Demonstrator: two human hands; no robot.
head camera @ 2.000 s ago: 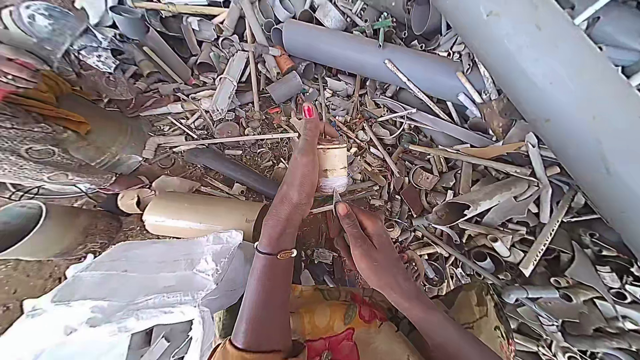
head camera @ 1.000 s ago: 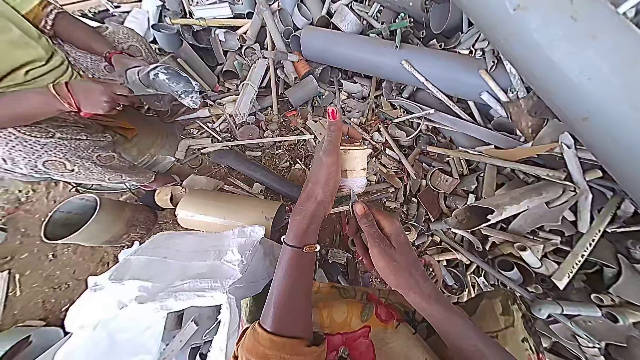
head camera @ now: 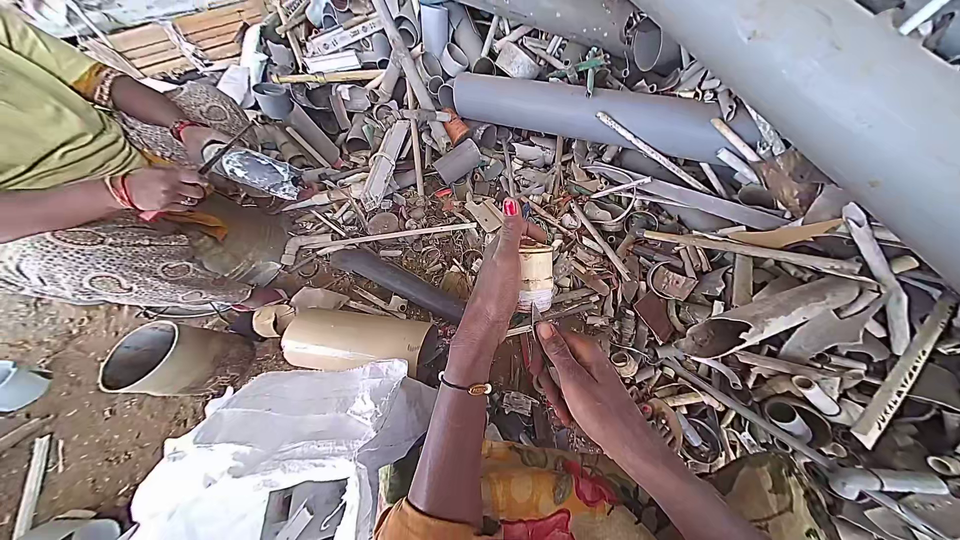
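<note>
My left hand (head camera: pixel 504 262) grips a short cream-coloured plastic pipe piece (head camera: pixel 535 274) from its left side, thumb up and fingers around its far side. The piece has a whitish, scraped-looking lower part. Just below it, my right hand (head camera: pixel 577 367) is closed on a knife (head camera: pixel 535 319), with the narrow blade pointing up at the lower edge of the piece. Much of the knife's handle is hidden by my fingers.
Broken pipes and fittings lie heaped ahead and right. A large grey pipe (head camera: pixel 810 97) slants across the upper right; another grey pipe (head camera: pixel 585 112) lies beyond my hands. A white sack (head camera: pixel 285 442) holds scraps at lower left. At left, another person's hands (head camera: pixel 176 169) hold a pipe piece and tool.
The view has shifted, showing more of the other person at left, whose hands and pipe piece have come into view. My hands keep nearly the same hold on the pipe piece and knife.
</note>
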